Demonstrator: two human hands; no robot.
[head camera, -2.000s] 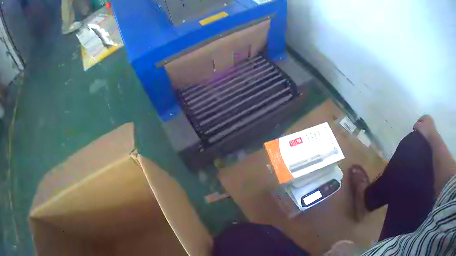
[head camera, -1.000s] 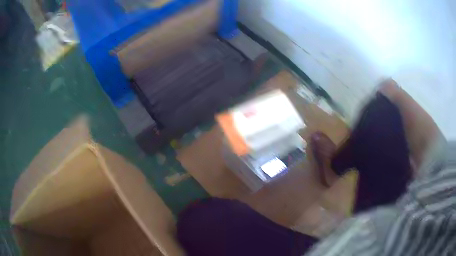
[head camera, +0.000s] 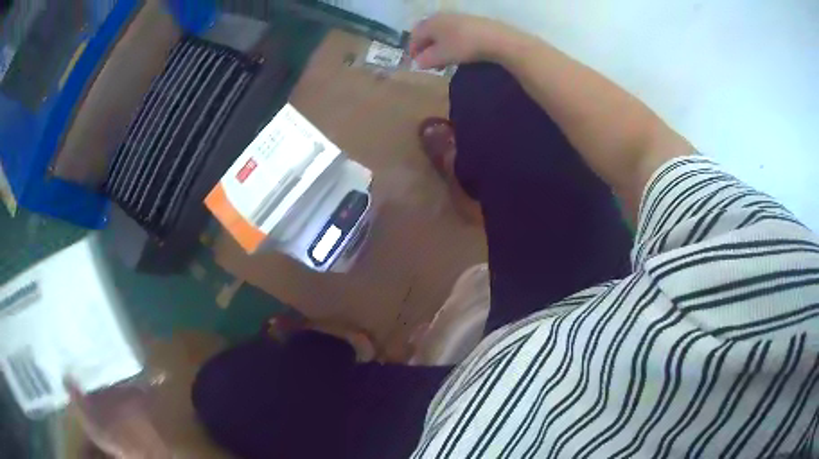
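Note:
A white product box with an orange end band (head camera: 278, 184) lies face up on the digital scale (head camera: 346, 233), whose display glows white. My left hand (head camera: 121, 421), blurred and low at the left edge, holds a second white box (head camera: 63, 327) with its barcode side showing. Shiny film edges show near its lower corner. My right hand (head camera: 440, 40) is beyond my right knee, beside small paper labels (head camera: 384, 56) near the wall. Its fingers are bent, and whether it holds a label cannot be told.
The blue shrink machine (head camera: 67, 202) stands at upper left, with a tan curtain (head camera: 99, 99) above its roller bed (head camera: 184, 130). Flat cardboard (head camera: 404, 251) lies under the scale. A brown carton (head camera: 184, 350) is partly visible at lower left. My dark-clothed legs flank the scale; the white wall is at upper right.
The view has swung, shifting the scale and machine leftward. My left hand has come into view holding a white box. My right hand is now closer to the labels. The box on the scale stays.

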